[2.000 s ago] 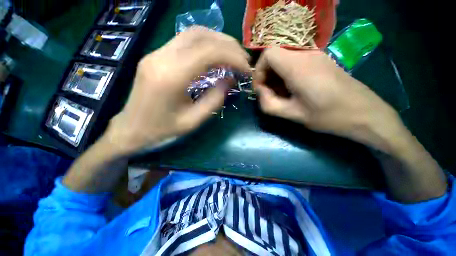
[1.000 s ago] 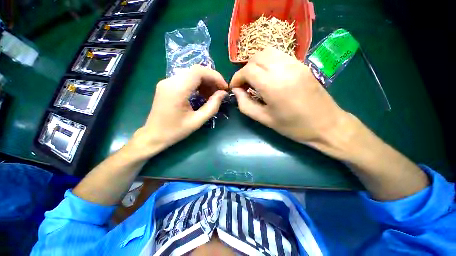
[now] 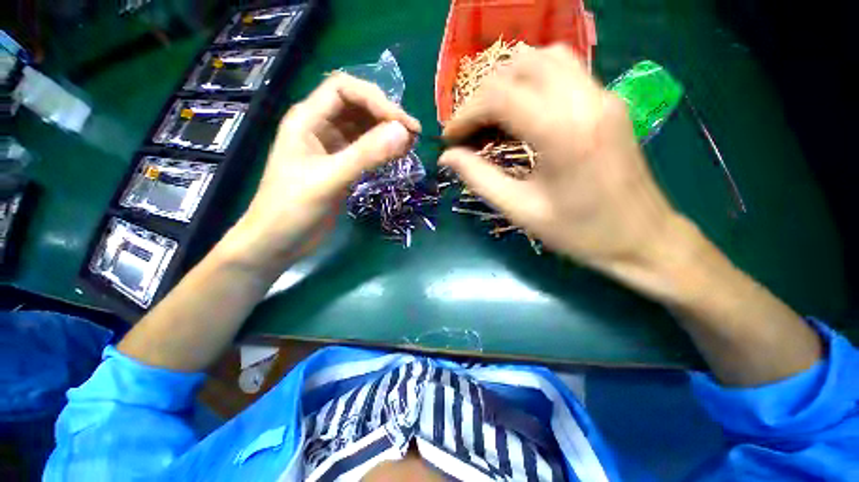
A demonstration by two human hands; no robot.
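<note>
My left hand (image 3: pixel 316 179) has thumb and index fingertips pinched together above the dark slivers. A faint dark sliver (image 3: pixel 429 139) shows at these tips, blurred. My right hand (image 3: pixel 575 160) faces it, blurred, its thumb and fingertips slightly apart; whether they hold anything is unclear. A heap of dark purple slivers (image 3: pixel 396 202) lies below my left hand at the mouth of a clear bag (image 3: pixel 388 77). Gold slivers (image 3: pixel 513 158) lie partly hidden under my right hand. The orange-red bin (image 3: pixel 563 24) behind holds tan slivers, partly covered by my right hand.
A black tray (image 3: pixel 194 205) with several phone frames runs along the left. A green-ended packet (image 3: pixel 648 98) lies right of the bin. A thin metal tool (image 3: pixel 718 155) lies further right. The bench edge (image 3: pixel 527 358) runs before my body.
My hands have moved slightly apart from near contact, my right hand up and right over the bin's front. More of both sliver heaps shows between and below them.
</note>
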